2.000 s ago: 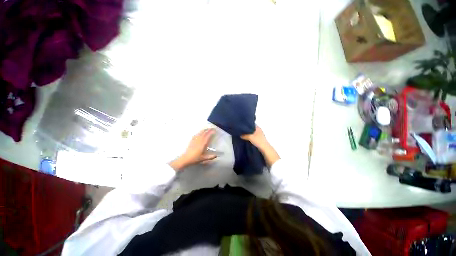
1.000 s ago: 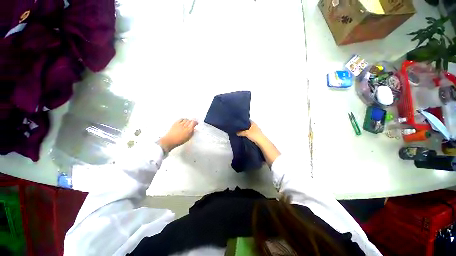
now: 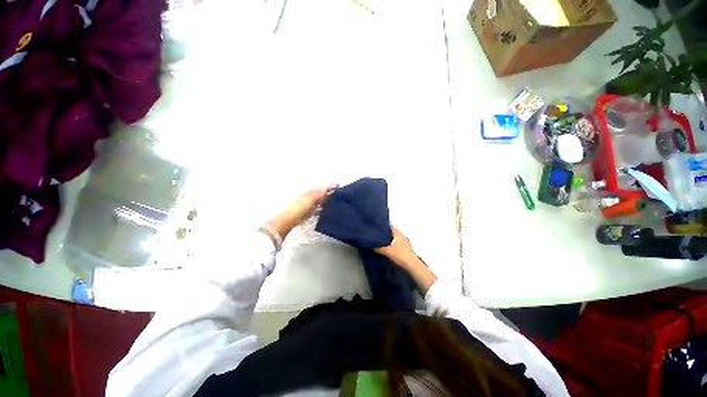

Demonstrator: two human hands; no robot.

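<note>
Folded dark navy trousers [image 3: 355,211] lie near the table's front edge, with a narrower part hanging down toward my body. My right hand [image 3: 398,251] grips them at their lower right side. My left hand [image 3: 304,208] is at their upper left corner, its fingertips pinching the edge of a clear polybag [image 3: 308,232]. The faint film spreads below that hand, beside and partly against the cloth; how far it covers the trousers cannot be told. A stack of empty polybags [image 3: 128,205] lies flat at the table's left.
Maroon garments [image 3: 93,93] heap at the far left. On the right are green thread snips [image 3: 525,192], a blue and white packet [image 3: 500,127], a bowl of small items [image 3: 564,138], a red basket [image 3: 606,155], dark bottles [image 3: 659,246] and a cardboard box [image 3: 535,39].
My left hand has moved right to the trousers' upper left corner. The trousers and my right hand have come nearer my body, and the view has shifted a little.
</note>
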